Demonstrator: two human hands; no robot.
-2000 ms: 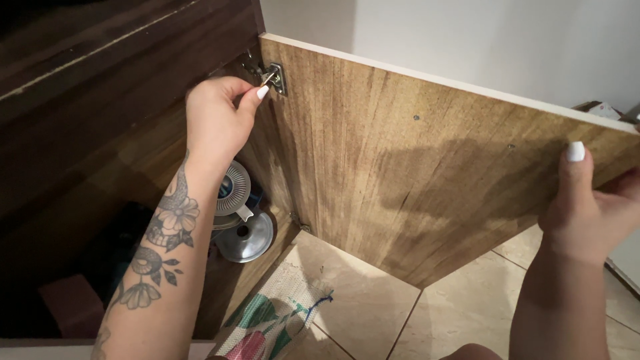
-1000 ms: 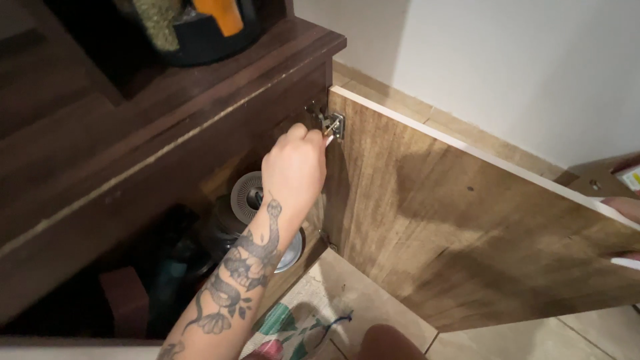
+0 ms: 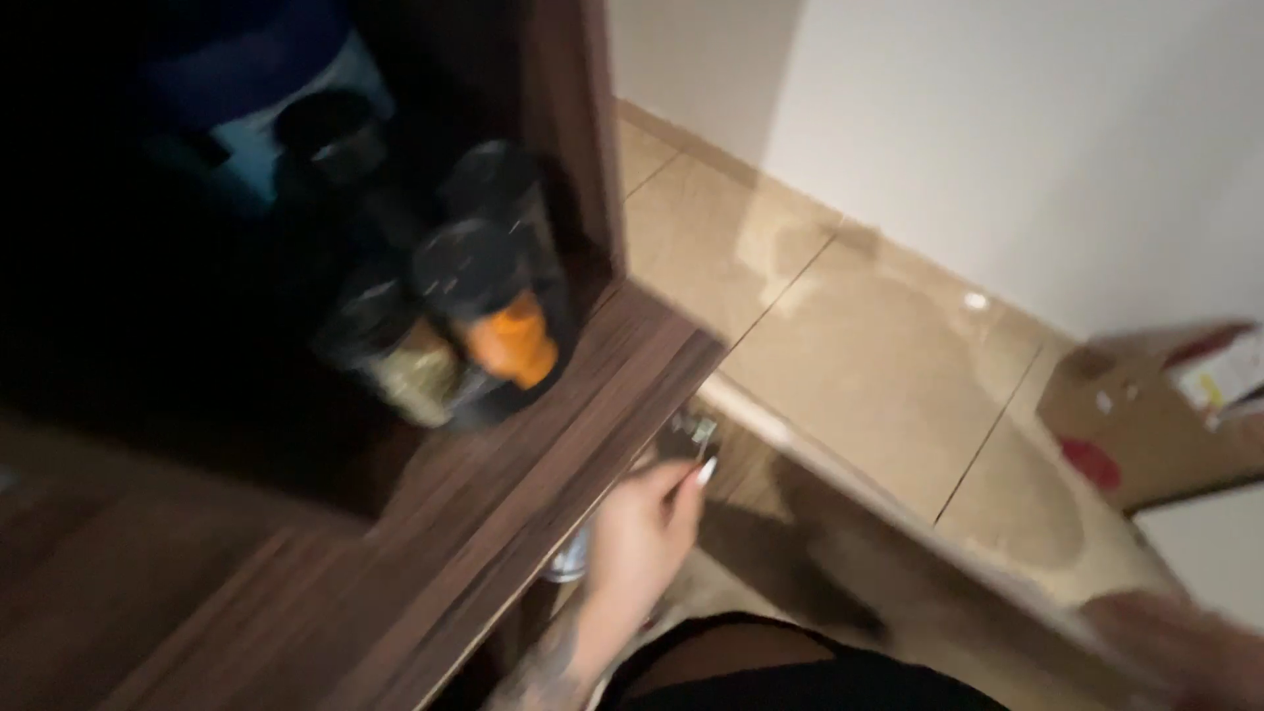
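Under the overhanging edge of the dark wood cabinet, my left hand is at the metal hinge of a wooden cabinet door. Its thumb and finger are pinched together at the hinge; blur hides whether something small is between them. The door stands open, its pale top edge running down to the right. My right hand is a blurred shape at the lower right, by the door's far end; its fingers cannot be made out.
Jars with black lids, one with orange contents, stand in the dark upper compartment. A cardboard box lies on the tiled floor near the white wall. My knee in black clothing is at the bottom.
The view has swung up and over the cabinet top, bringing the jars and more floor into sight. My left hand remains at the hinge.
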